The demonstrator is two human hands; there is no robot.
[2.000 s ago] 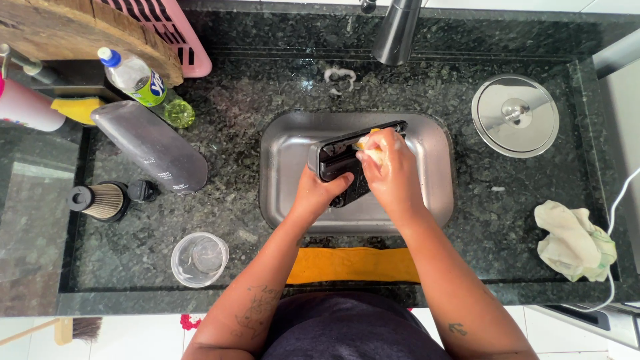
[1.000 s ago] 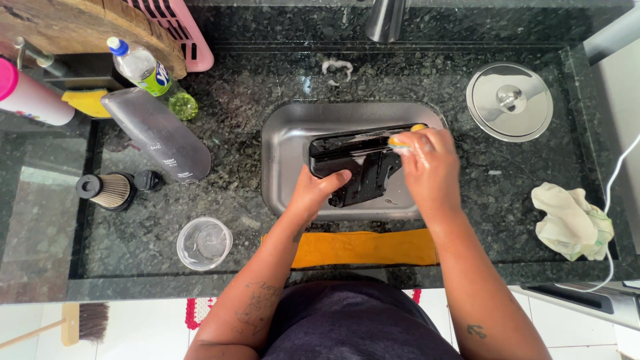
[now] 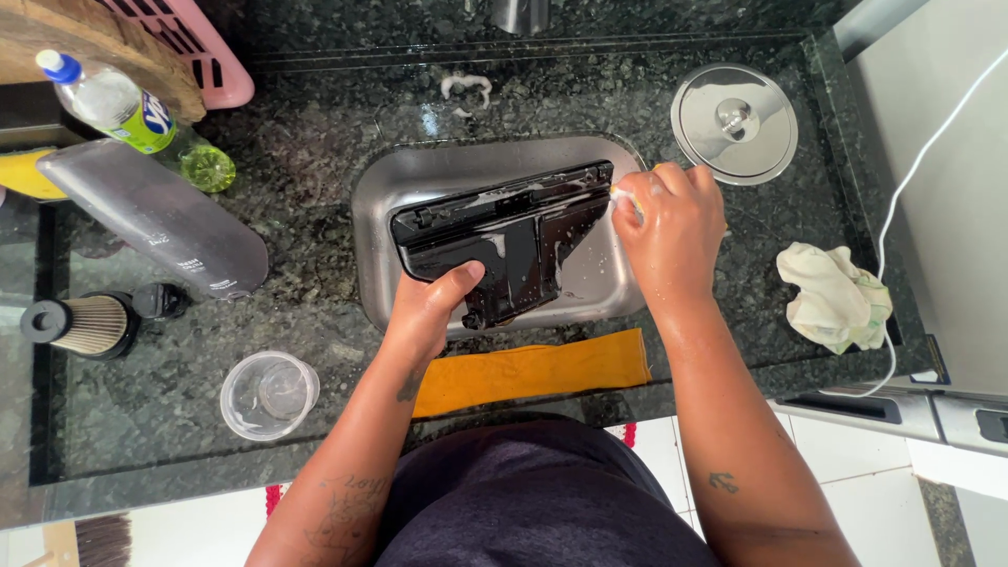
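Note:
Over the stainless steel sink [image 3: 598,279], my left hand [image 3: 433,303] grips a wet black plastic part [image 3: 512,244], likely a vacuum cleaner piece, with its thumb on the front face. Soap suds streak the part's surface. My right hand [image 3: 669,216] is at the part's upper right end, its fingers closed around a small soapy sponge [image 3: 636,203], mostly hidden, with yellow showing. An orange cloth [image 3: 535,372] lies along the counter's front edge, below the sink.
Left are a pleated filter [image 3: 90,323], a translucent dust container [image 3: 157,216], a dish soap bottle [image 3: 130,110] and a plastic tub [image 3: 270,395]. Right are a metal lid [image 3: 734,124], a crumpled cloth [image 3: 833,298] and a white cable [image 3: 906,177]. The faucet [image 3: 521,14] is behind the sink.
The black part has been turned since two seconds ago, and its broad face now shows. My right hand has moved from over the part to its right end.

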